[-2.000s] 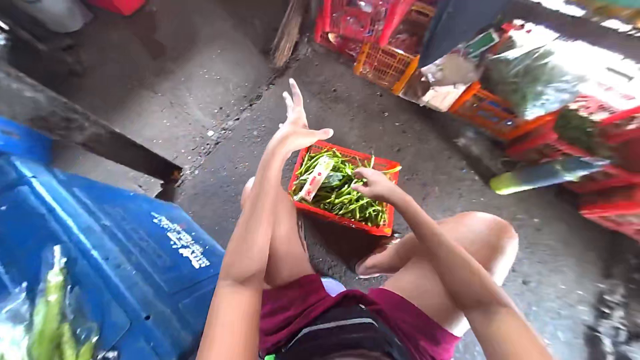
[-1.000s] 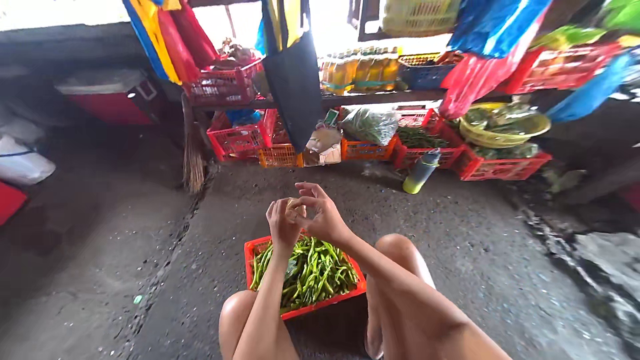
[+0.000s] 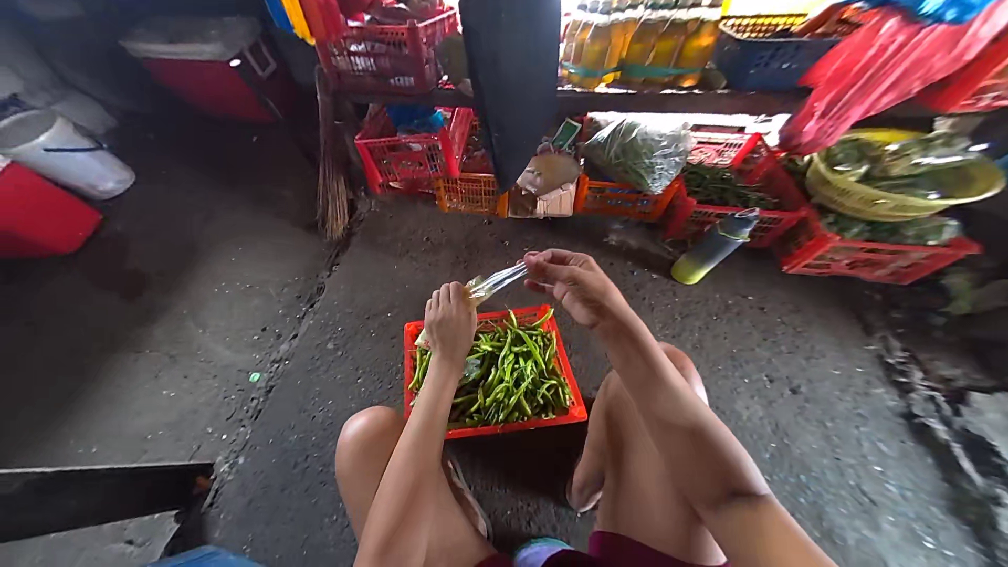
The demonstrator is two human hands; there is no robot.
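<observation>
Between my legs, a red plastic crate (image 3: pixel 576 386) on the floor holds a heap of long green chili peppers (image 3: pixel 512 374). Above its far left part, my left hand (image 3: pixel 451 323) is closed on one end of a clear plastic bag (image 3: pixel 498 281), stretched into a narrow strip. The fingertips of my right hand (image 3: pixel 573 285) pinch the other end, beyond the far right part of the crate. A small pale object shows beside my left wrist at the crate's left side, mostly hidden.
A broom (image 3: pixel 332 185) stands at the far left of a shelf with bottles (image 3: pixel 622 43). Below it are red crates (image 3: pixel 409 157) and an upright-leaning green and grey bottle (image 3: pixel 713 248). A yellow basket (image 3: pixel 898 185) sits at right. A dark beam (image 3: pixel 102 500) juts in at lower left.
My hands were apart at first, then close together over the crate; now they are spread with the plastic bag stretched between them. The view has swung toward the shelf.
</observation>
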